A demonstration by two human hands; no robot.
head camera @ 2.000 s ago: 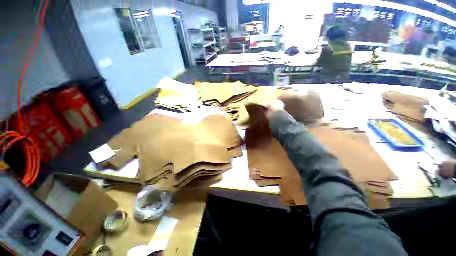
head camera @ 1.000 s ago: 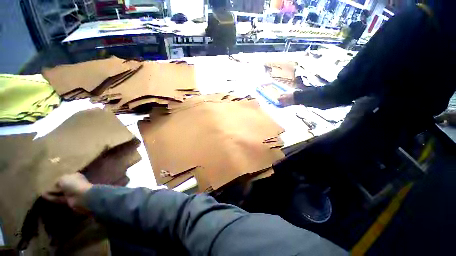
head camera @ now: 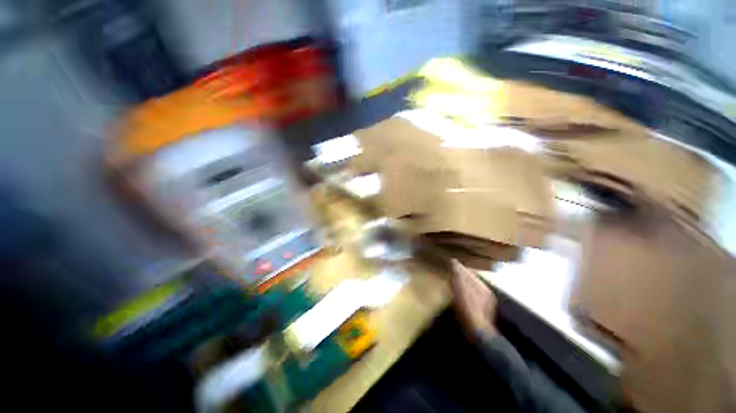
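Observation:
The view is strongly blurred. My right hand (head camera: 472, 302) is right of the lower middle, with its fingertips at the front edge of the stacked brown panels (head camera: 476, 189). The blur hides whether the fingers grip a panel. More brown panels (head camera: 658, 282) lie to the right. I cannot make out my left hand.
The control box (head camera: 250, 214) stands at the left, with a green base (head camera: 311, 375) and an orange-yellow button box (head camera: 357, 335) below it. A white strip (head camera: 329, 314) and a shiny clear bag or tub (head camera: 383, 240) lie nearby. Yellow pieces (head camera: 456, 89) are behind the panels.
The view has swung left, bringing the control box and green base into sight. My right hand is now at the front edge of the left panel stack. The other person's arm has left the view.

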